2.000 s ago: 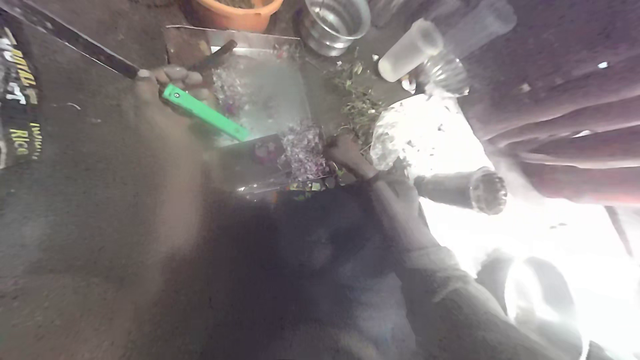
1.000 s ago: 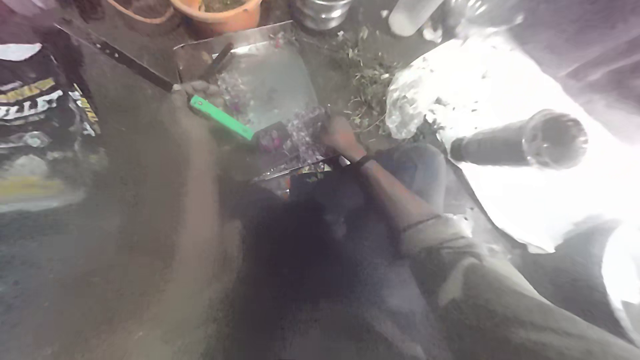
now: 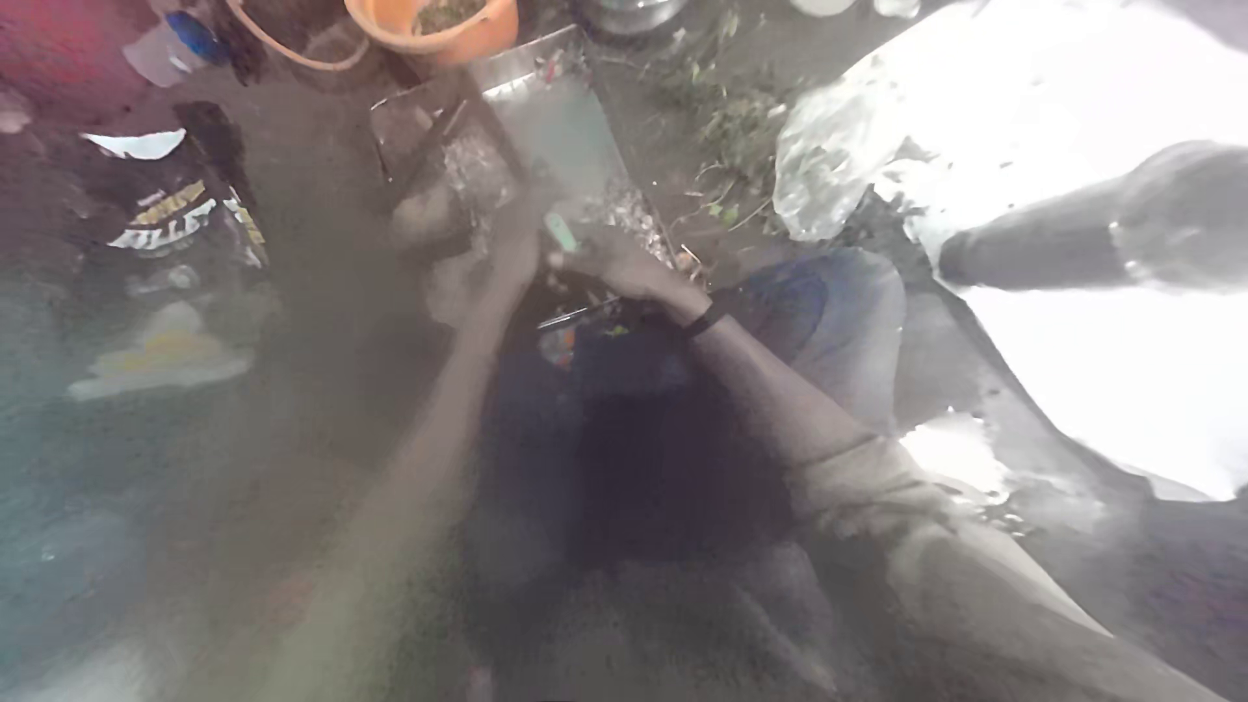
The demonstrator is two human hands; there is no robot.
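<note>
My left hand [image 3: 519, 234] is over the metal tray [image 3: 575, 117], around a long knife where its dark blade meets the green handle [image 3: 561, 232]. The blade slants up and left across the tray. My right hand [image 3: 619, 261], with a dark band at the wrist, is beside the handle's lower end; blur hides its fingers and whether it touches the handle. Small chopped purple and white pieces [image 3: 639, 229] lie in the tray around both hands. A dark stick-like object [image 3: 450, 132] lies at the tray's left part.
An orange bucket [image 3: 439, 39] with plant matter stands beyond the tray, a metal pot [image 3: 634, 12] beside it. Leafy scraps [image 3: 736, 127] lie on the ground at right. Farther right are a clear plastic bag [image 3: 824, 166] and a dark cylindrical container [image 3: 1072, 229] on white sheeting. A printed sack [image 3: 166, 273] is at left.
My left hand and the knife have moved right and inward over the tray, and the blade has swung more upright. The hands are now close together. The view has shifted.
</note>
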